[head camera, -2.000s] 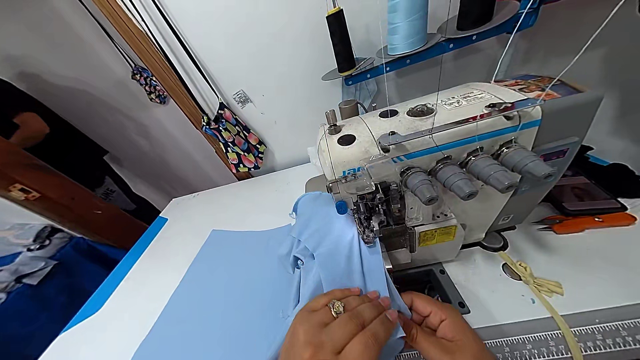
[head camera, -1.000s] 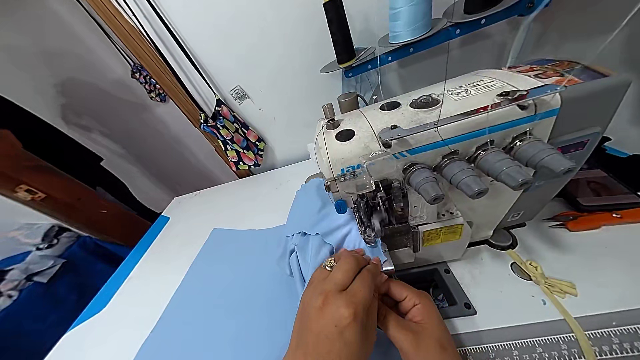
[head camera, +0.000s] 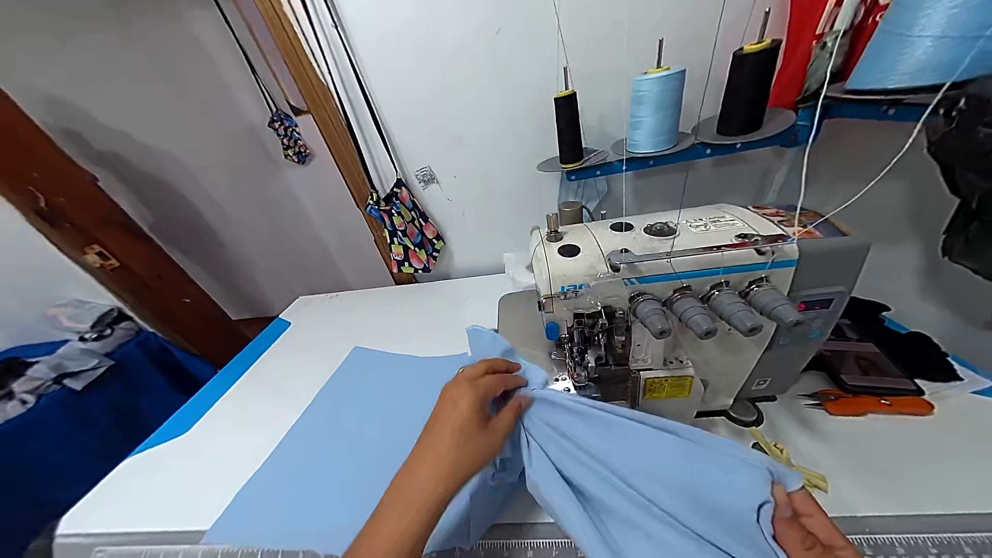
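Light blue fabric (head camera: 643, 465) stretches between my two hands in front of an overlock sewing machine (head camera: 666, 271). My left hand (head camera: 473, 411) pinches it just left of and below the machine's needle area (head camera: 593, 349). Lower right, my right hand (head camera: 810, 523) grips the far end of the cloth, partly cut off by the frame's bottom edge. Another part of the blue fabric (head camera: 364, 434) lies flat on the white table, left of my left hand. Whether the cloth touches the presser foot is hidden by the hand and folds.
Orange-handled snips (head camera: 880, 404) and a phone (head camera: 868, 364) lie right of the machine, near a yellowish fabric strip (head camera: 810, 477). A ruler (head camera: 922, 542) runs along the table's front edge. Thread cones (head camera: 655, 108) stand on a blue rack behind. Patterned pouches (head camera: 411, 229) hang by the wall.
My hands were close together at the presser foot. Now the right hand has moved right, pulling out the fabric, and the left has moved left. The view has shifted, showing more of the thread rack.
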